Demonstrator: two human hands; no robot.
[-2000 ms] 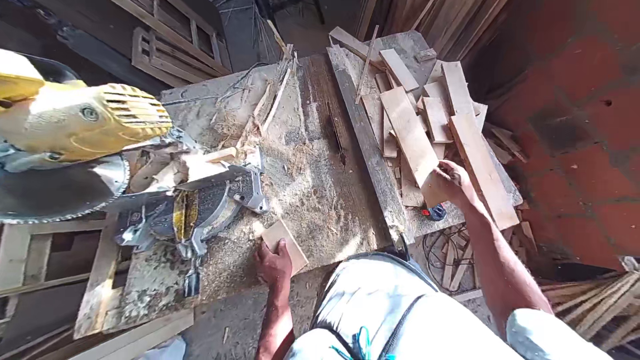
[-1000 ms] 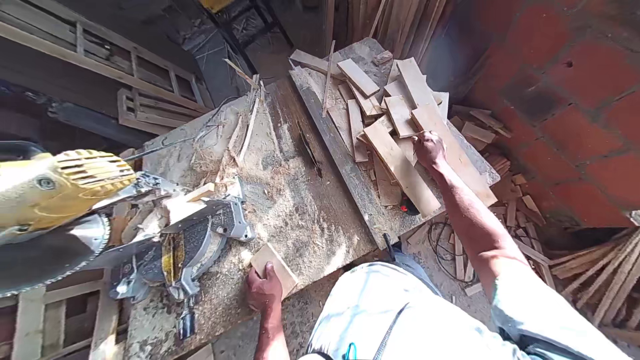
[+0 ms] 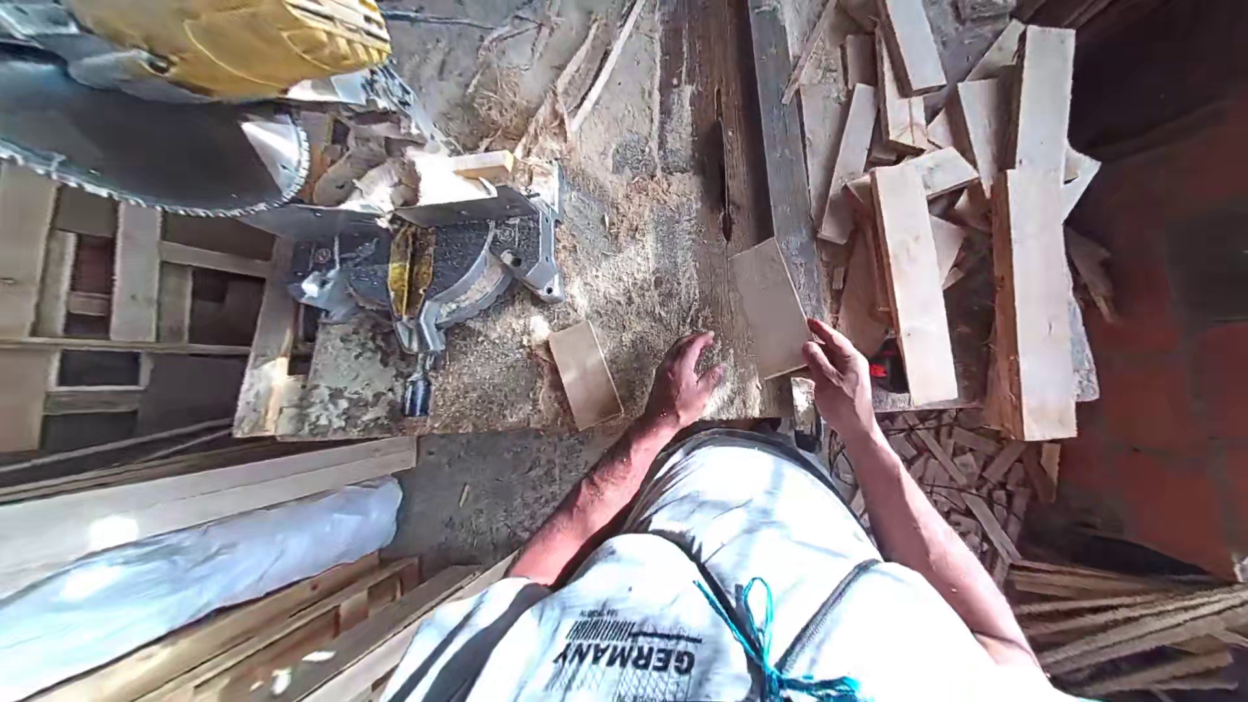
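Note:
My right hand (image 3: pixel 840 375) grips the lower right edge of a short flat wooden board (image 3: pixel 770 310), tilted over the dark plank on the workbench. Its fingertips are at the board's edge. My left hand (image 3: pixel 684 378) is above the sawdust-covered bench (image 3: pixel 643 263), holding nothing, its fingers apart. To its left, a second short board (image 3: pixel 585 375) lies near the front edge of the bench. At the upper left stands a yellow miter saw (image 3: pixel 253 44), its toothed round blade (image 3: pixel 146 146) raised beside the metal fence and base.
Longer wooden pieces (image 3: pixel 916 283) are piled on the right side of the bench, with a red and black object (image 3: pixel 887 367) beside them. Wood strips (image 3: pixel 604 68) lie at the back. Below left are timber and a plastic-wrapped bundle (image 3: pixel 214 546); a brick wall (image 3: pixel 1170 390) stands right.
My left hand has let go of the short board and moved right. My right hand has come away from the long pieces toward my body and now holds a short board. The view has shifted.

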